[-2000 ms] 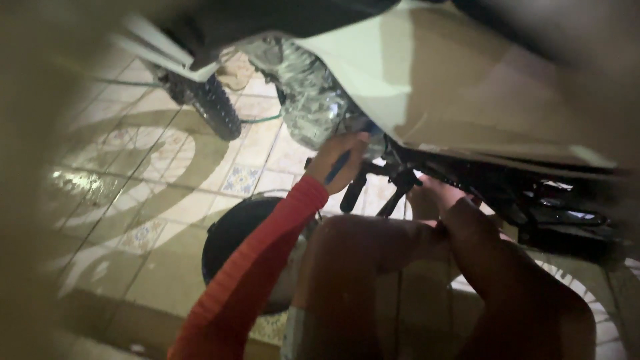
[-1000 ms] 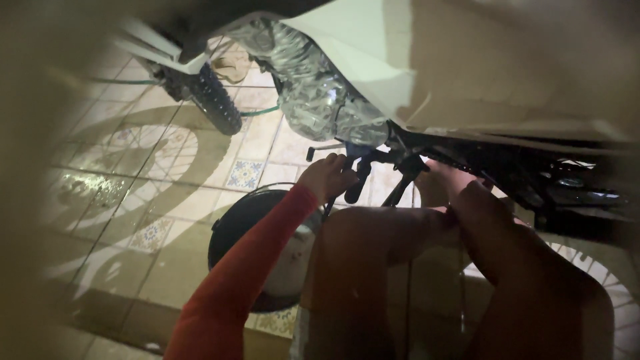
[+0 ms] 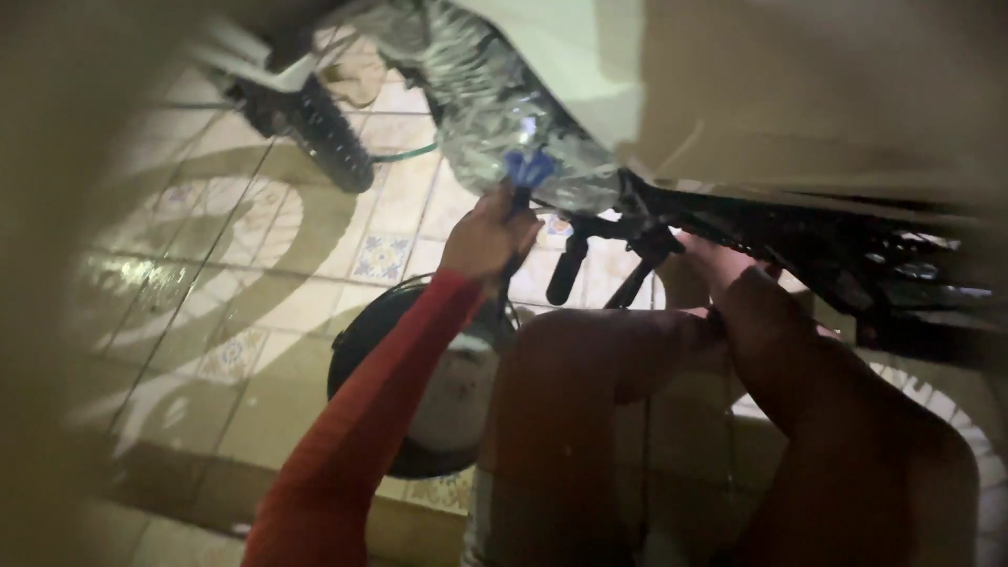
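Observation:
My left hand [image 3: 492, 236], below a red sleeve, is closed around the dark handle of a brush with blue bristles [image 3: 529, 167]. The bristles are at the lower part of a clear-plastic-wrapped section [image 3: 480, 102] of a motorcycle; whether they touch it is hard to tell. Just right of the hand are a black foot peg [image 3: 568, 268] and other dark metal parts beneath a large pale body panel [image 3: 772, 94]. A black bucket [image 3: 346, 358] holding cloudy liquid stands below my left forearm. My right hand is not in view.
A knobbly tyre [image 3: 335, 142] stands at the upper left, with a thin green hose [image 3: 405, 153] beside it. Under everything lies a tiled floor [image 3: 236, 299], shiny in places. My bare legs [image 3: 567, 378] are bent at the lower right. Dark blur borders the view.
My left hand first moved down and away from the plastic-wrapped section, towards the bucket and foot peg. It is now raised again, with the blue bristles in plain view.

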